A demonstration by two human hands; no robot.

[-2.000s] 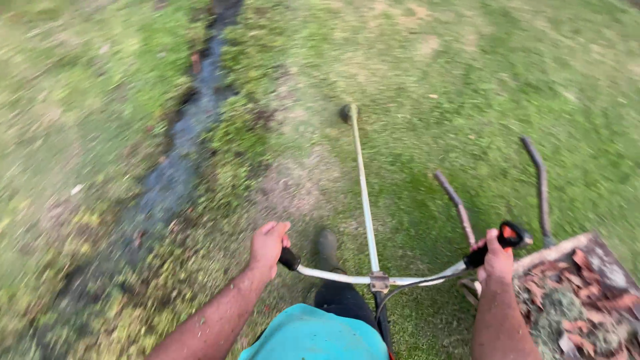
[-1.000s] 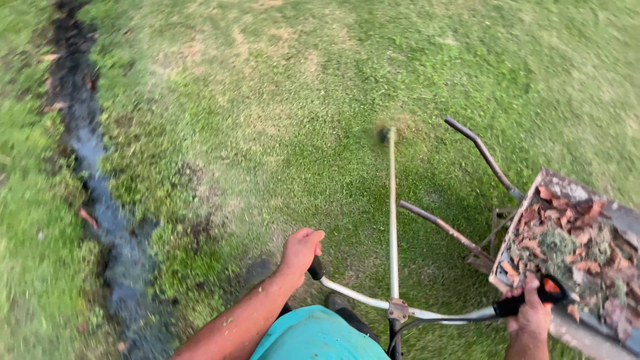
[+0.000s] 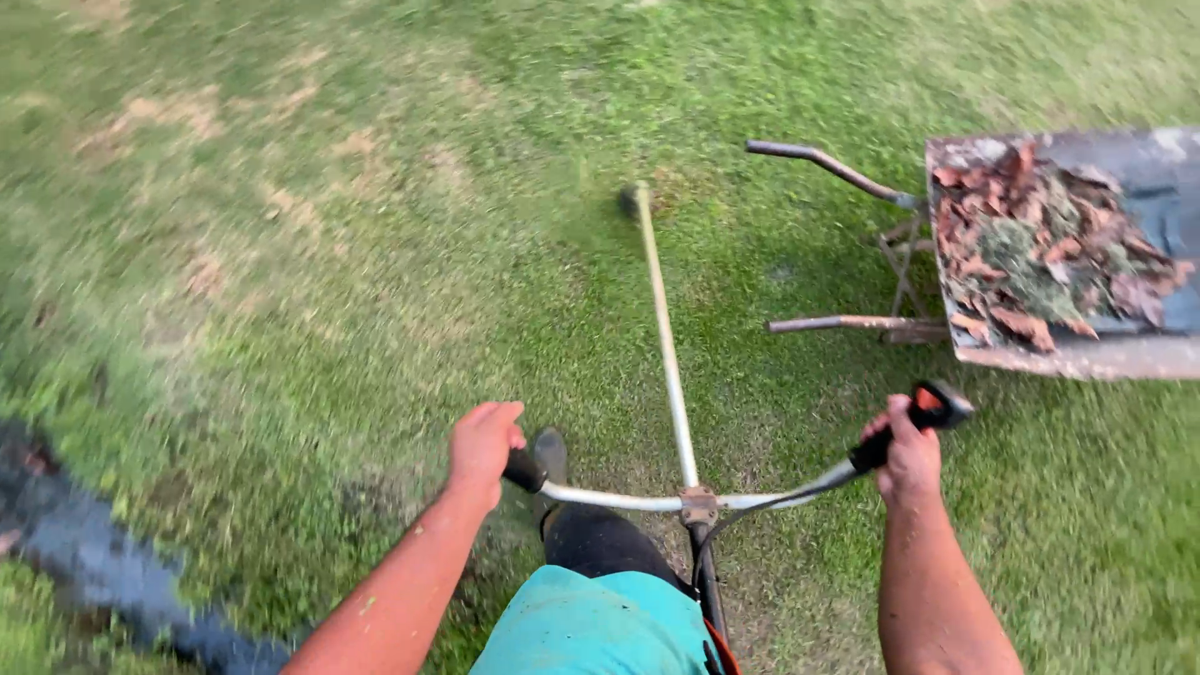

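A string trimmer with a long pale shaft [image 3: 667, 347] reaches forward from my right side, its blurred cutting head [image 3: 630, 202] low over the grass. White handlebars [image 3: 609, 500] cross the shaft at a clamp [image 3: 698, 506]. My left hand [image 3: 483, 450] is closed around the black left grip [image 3: 524, 471], which shows only in part. Around the right grip [image 3: 872, 450] is my right hand [image 3: 909, 455], just below a black and orange control [image 3: 933, 405]. A dark cable runs from this side toward the lower shaft.
At the right stands a wheelbarrow [image 3: 1078, 361] holding dry brown leaves [image 3: 1022, 328] and grass clippings [image 3: 1017, 258]; its two handles [image 3: 825, 164] point toward the trimmer shaft. A narrow ditch with dark water [image 3: 103, 562] crosses the lower left. A boot [image 3: 551, 455] stands on the grass.
The view has turned, so the ditch now lies lower left and the wheelbarrow farther up. The trimmer head has swept across the grass. Both hands have stayed on the grips.
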